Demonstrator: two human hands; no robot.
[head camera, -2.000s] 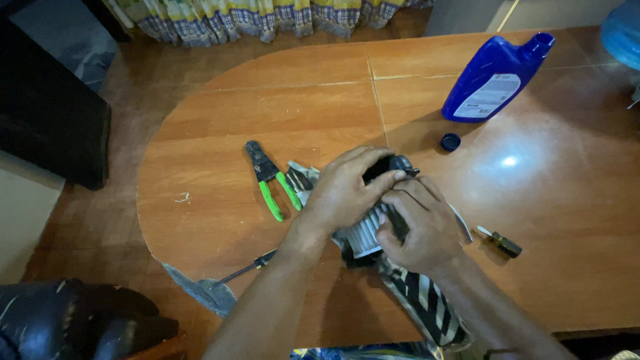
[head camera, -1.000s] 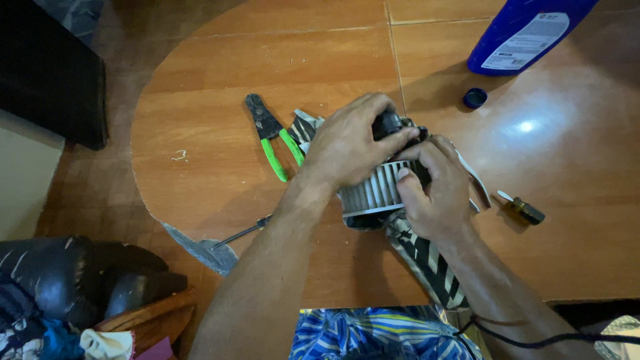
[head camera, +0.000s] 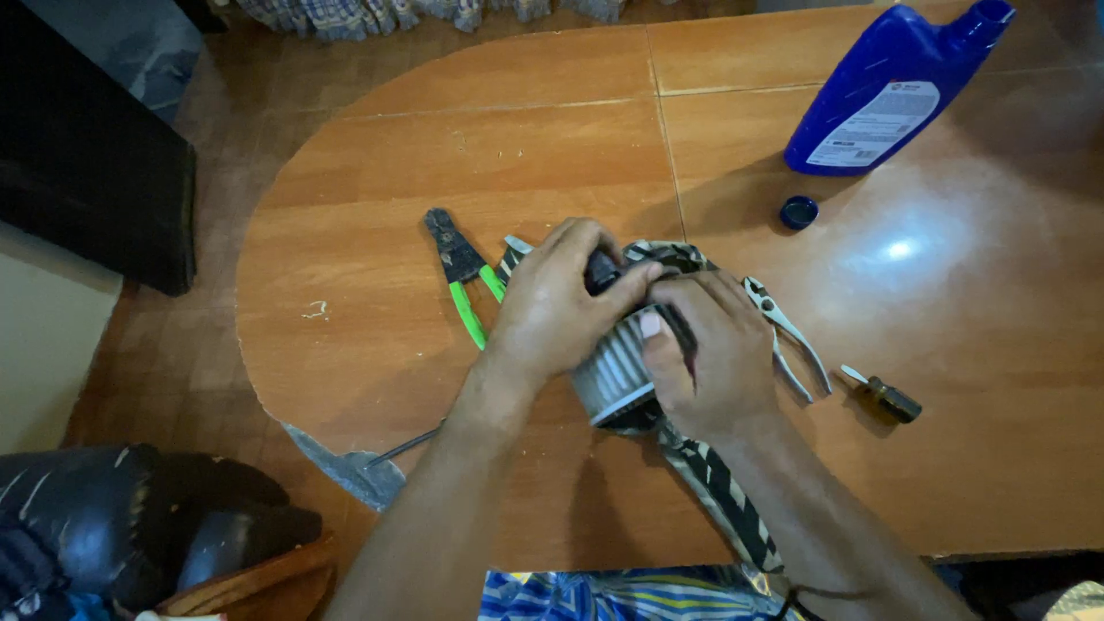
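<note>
Over the wooden table, my left hand (head camera: 561, 302) grips the dark upper part of a device with a ribbed, light grey cylindrical body (head camera: 614, 371); what the device is cannot be told. My right hand (head camera: 716, 345) holds its right side, the thumb on the ribs and the fingers meeting those of my left hand. A black-and-white patterned fabric strip (head camera: 724, 500) runs from beneath it toward the front edge. Green-handled wire strippers (head camera: 461, 267) lie left of my left hand. Slip-joint pliers (head camera: 785, 336) and a short screwdriver (head camera: 888, 397) lie right of my right hand.
A blue plastic bottle (head camera: 888, 95) stands uncapped at the back right, with a blue cap (head camera: 799, 212) in front of it. A thin metal rod (head camera: 405, 447), partly hidden by my left forearm, lies near the table's damaged left edge (head camera: 354, 474). A black padded seat (head camera: 129, 517) is at lower left.
The ribbed device has turned and tilted between my hands, which stay on it. The slip-joint pliers, mostly covered by my right hand before, now show fully.
</note>
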